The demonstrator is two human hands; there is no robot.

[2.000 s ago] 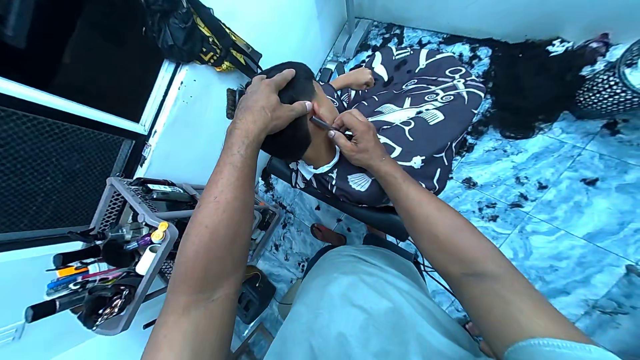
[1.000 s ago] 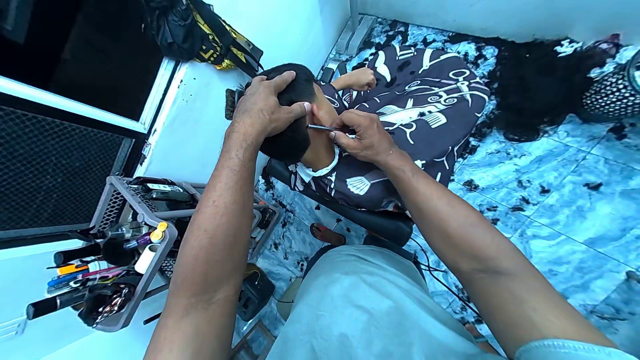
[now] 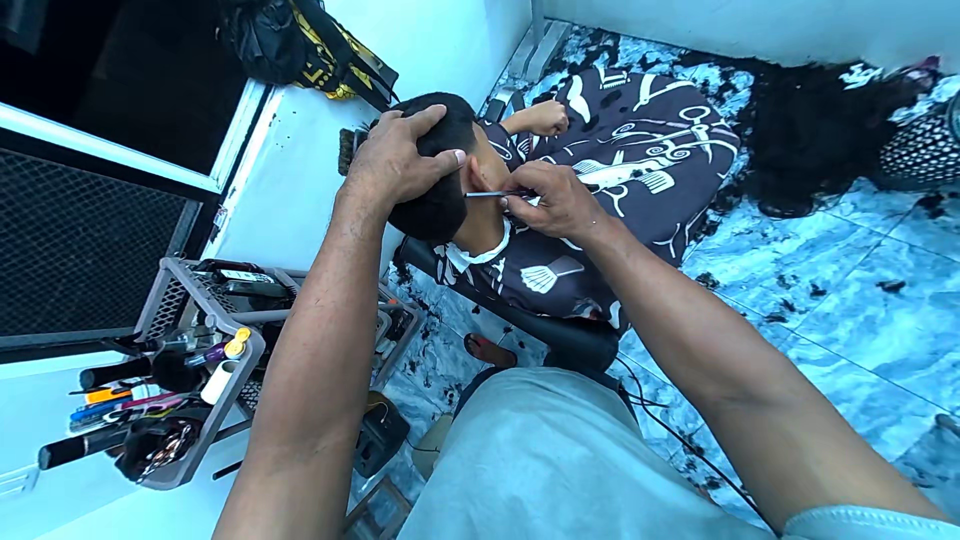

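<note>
A seated person's dark-haired head (image 3: 431,214) is tilted in front of me, with a white neck strip (image 3: 472,257) around the neck. My left hand (image 3: 397,157) lies spread on top of the head, its thumb above the ear (image 3: 478,174). Between the thumb and fingers of my right hand (image 3: 551,199) is a thin straight razor (image 3: 486,194), its blade touching or close to the skin behind the ear. Most of its handle is hidden by my fingers. A dark barber cape (image 3: 645,157) printed with white scissors and combs covers the person, whose own hand rests on it.
A grey plastic rack (image 3: 251,360) with clippers, brushes and bottles stands at left. A black and yellow backpack (image 3: 300,52) hangs by the wall. Cut hair (image 3: 795,135) is heaped on the tiled floor beside a perforated basket (image 3: 922,154). A black cable (image 3: 690,446) runs near my right side.
The right hand and razor have shifted slightly around the ear, and the blade now lies nearly level behind it. My left hand keeps its place on the head.
</note>
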